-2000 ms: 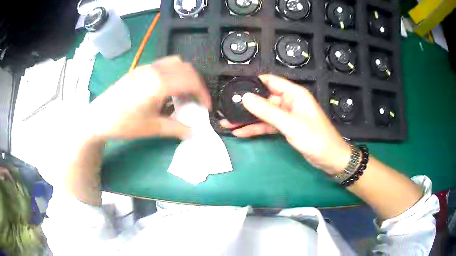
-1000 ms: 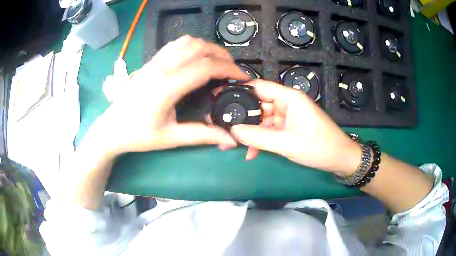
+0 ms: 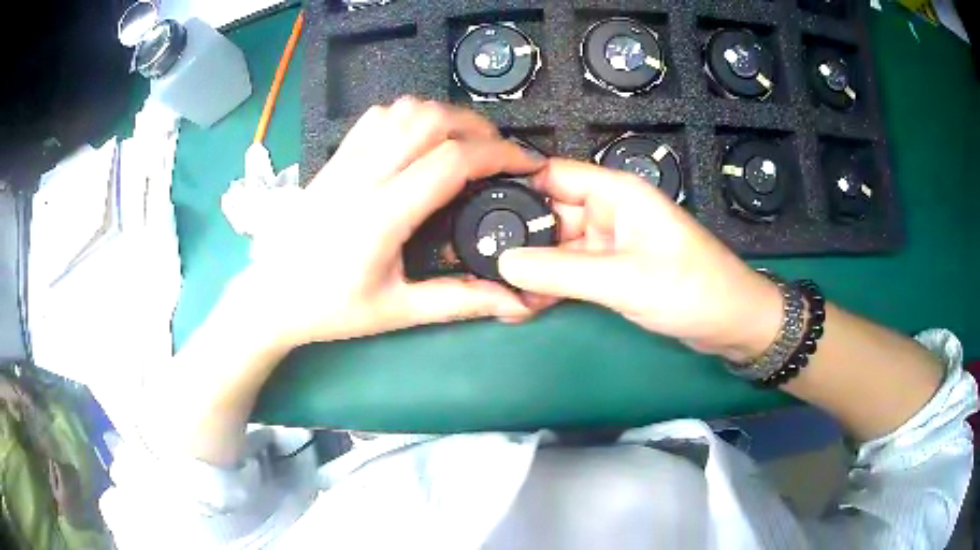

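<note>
A round black watch body (image 3: 503, 228) is held with its back up, showing a pale centre mark and a small yellowish strip. My right hand (image 3: 634, 252) grips it from the right, thumb on its lower part. My left hand (image 3: 392, 220) curves around it from the left, fingers at its top edge and thumb below. The hands meet over the near edge of the black foam tray (image 3: 559, 107), whose pockets hold several watch bodies, backs up. A crumpled white cloth (image 3: 258, 193) lies on the mat, left of my left hand and partly behind it.
A translucent square bottle (image 3: 199, 81) with an open lid stands left of the tray. An orange stick (image 3: 282, 75) lies between bottle and tray. White papers (image 3: 102, 258) lie at the left. The green mat (image 3: 559, 376) runs along the front, with its edge near my body.
The white cloth left my left hand and now lies on the mat. Both hands came together at the watch. The watch turned slightly in the last second, and the view shifted.
</note>
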